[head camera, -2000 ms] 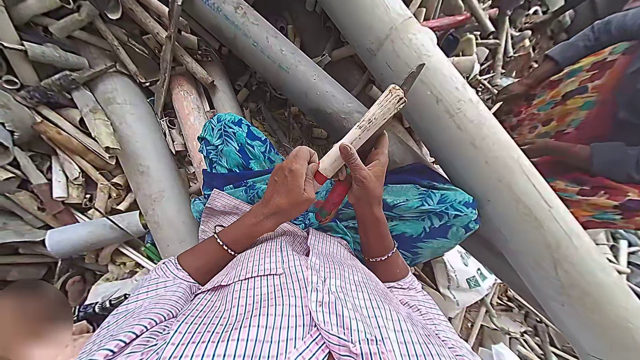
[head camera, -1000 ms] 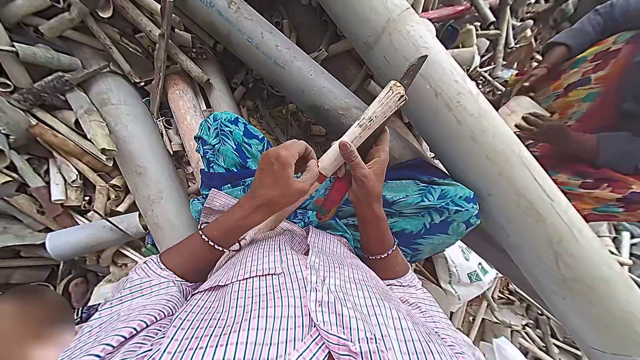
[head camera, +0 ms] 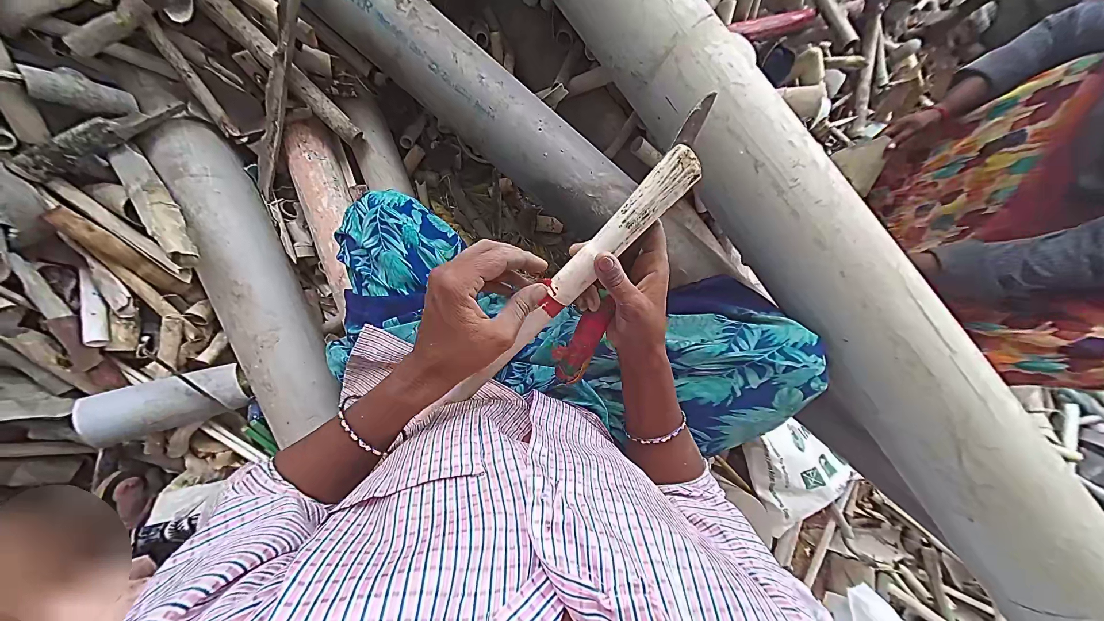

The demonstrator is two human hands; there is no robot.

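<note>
My right hand (head camera: 642, 297) grips a pale, weathered length of pipe (head camera: 634, 220) with dark streaks near its flared upper end. The same hand holds a knife with a red handle (head camera: 586, 341), whose dark pointed blade (head camera: 694, 121) sticks out beyond the pipe's far end. The middle of the knife is hidden behind the pipe and fingers. My left hand (head camera: 479, 315) has its thumb and fingers at a red band (head camera: 552, 302) near the pipe's lower part; whether they pinch it I cannot tell. Below the band the pale piece runs down to my striped shirt.
A thick grey pipe (head camera: 802, 216) slants down the right side. Other large pipes (head camera: 233, 250) lie at the left and behind my lap. Broken pipe pieces (head camera: 155, 198) cover the ground. A co-worker's sleeved arms (head camera: 1018, 267) are at the right. A white printed bag (head camera: 798, 470) lies beside my knee.
My left hand, loosely curled beside the pipe's lower part one second ago, now has its fingers more spread and its thumb at the red band. The co-worker's hands have moved.
</note>
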